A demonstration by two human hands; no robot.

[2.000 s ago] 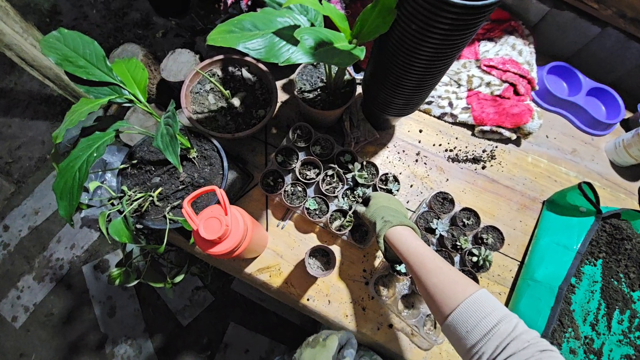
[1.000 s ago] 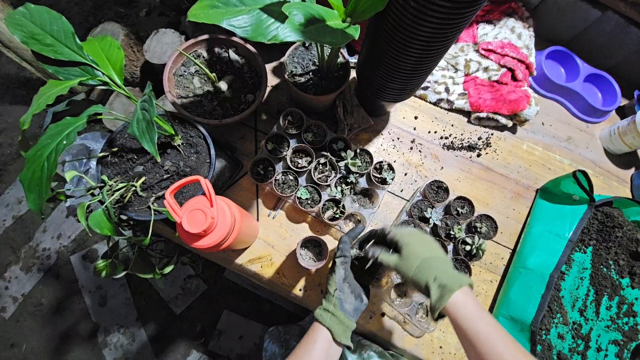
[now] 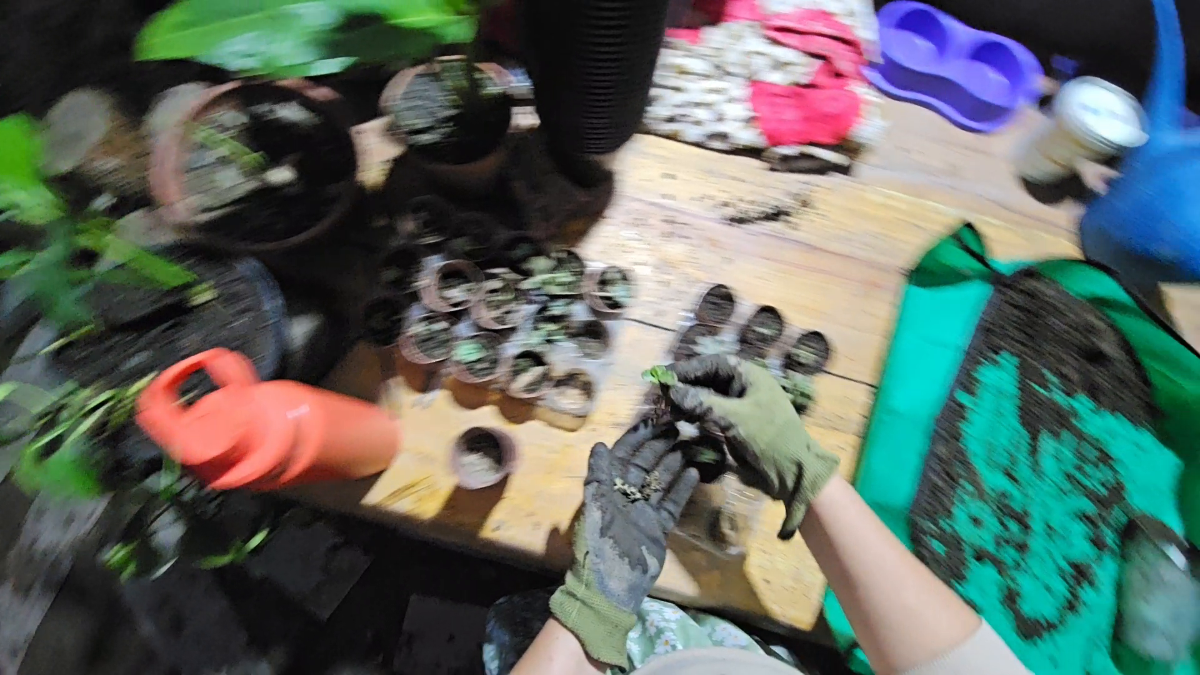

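My right hand, in a green and dark work glove, pinches a small green seedling between thumb and fingers. Just below and left, my left hand is palm up with its fingers spread, and small pale bits lie on the palm. Behind my right hand stands a clear tray with small round pots. To the left a second group of small pots holds soil and little succulents. One single small pot stands apart near the table's front edge. The view is blurred.
An orange bottle stands at the left table edge near large potted plants. Behind are stacked black pots, a cloth and a purple double bowl. A green soil mat and a blue watering can are right.
Two seconds ago my right hand was among the left group of pots; it is now over the right tray, holding a seedling. My left palm has turned up and opened.
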